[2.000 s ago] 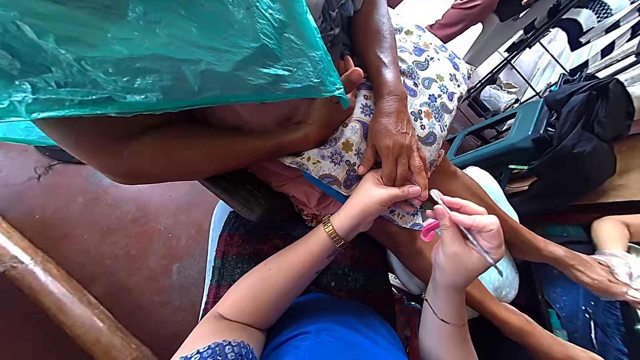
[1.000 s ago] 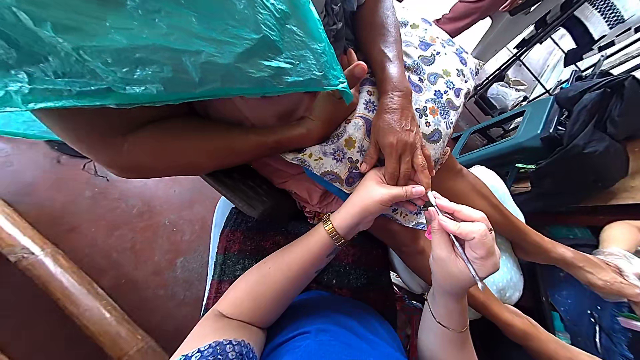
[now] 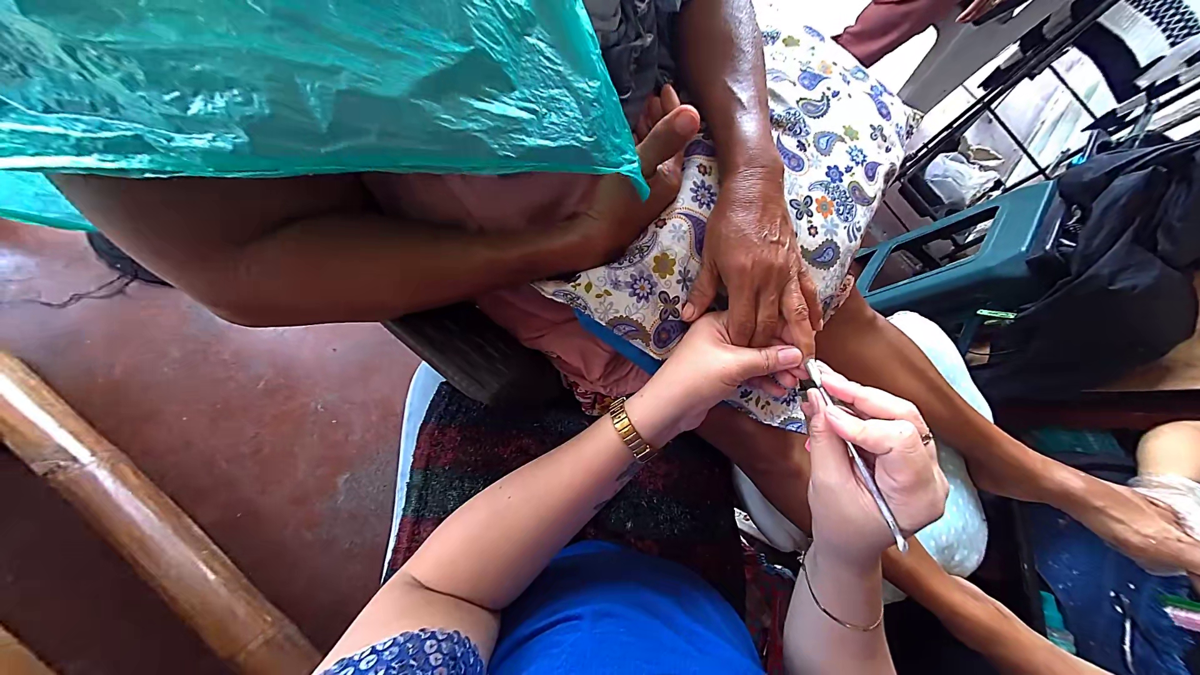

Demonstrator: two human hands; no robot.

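My left hand [image 3: 727, 366], below a gold watch [image 3: 629, 429], grips a fingertip of another person's hand [image 3: 755, 253]. That hand lies palm down on a paisley-print pillow [image 3: 825, 131]. Between the thumb and fingers of my right hand [image 3: 877, 459] is a slim metal manicure tool [image 3: 870, 487], slanting down to the right. Its upper end is at the held fingertip. Something pink shows slightly between my right fingers, mostly hidden.
A green plastic sheet [image 3: 309, 84] hangs over the person's arm. Bamboo poles [image 3: 141, 525] cross the lower left. A dark green plastic stool [image 3: 1008, 244] and black cloth [image 3: 1125, 253] are at right. Another person's hand [image 3: 1139, 525] touches a foot or leg at lower right.
My right hand has turned a little, and the metal tool slants more steeply than two seconds ago. The pink thing is now mostly hidden. My left hand keeps its hold on the finger.
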